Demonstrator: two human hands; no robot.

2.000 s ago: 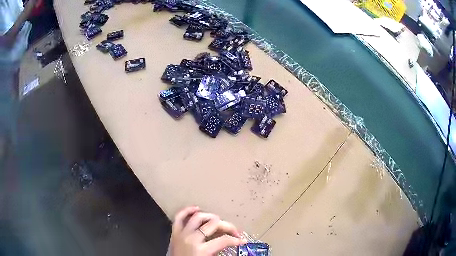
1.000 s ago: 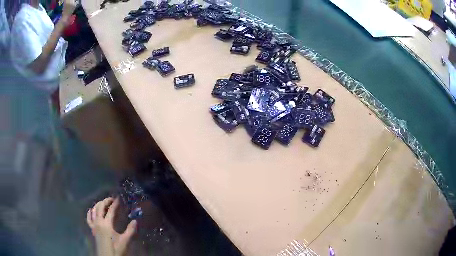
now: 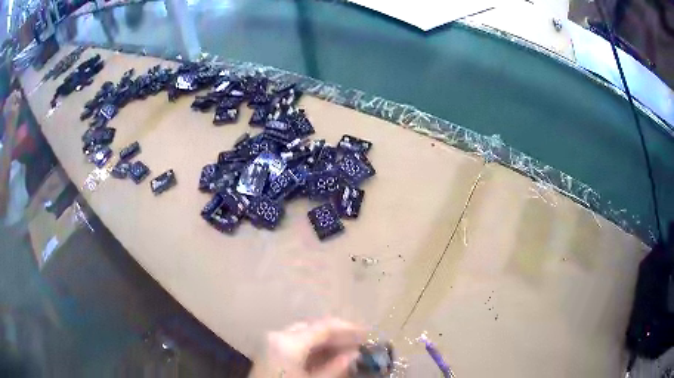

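My left hand (image 3: 314,350) is blurred at the bottom edge, over the bench near its front side. Its fingers are closed on a small dark display board (image 3: 375,359), also blurred. Just right of it, a slim purple-dark tool tip (image 3: 437,356) points up from the bottom edge, by bright silvery bits. The rest of the tool is cut off. My right hand is not in view. A board pile (image 3: 270,181) lies in the middle of the bench, some boards with pale digits facing up. A single board (image 3: 163,181) lies left of it.
The tan bench (image 3: 244,288) has a dark seam, tape along its far edge and dark specks. Beyond it is a green conveyor (image 3: 384,74) with white sheet material. A black box (image 3: 652,299) and thin hanging cable (image 3: 637,122) are at right. An open cardboard box (image 3: 55,229) is below, left.
My left hand was open over the floor area a second ago; it is now back over the bench with a board. More of the tool tip shows. The whole view has shifted.
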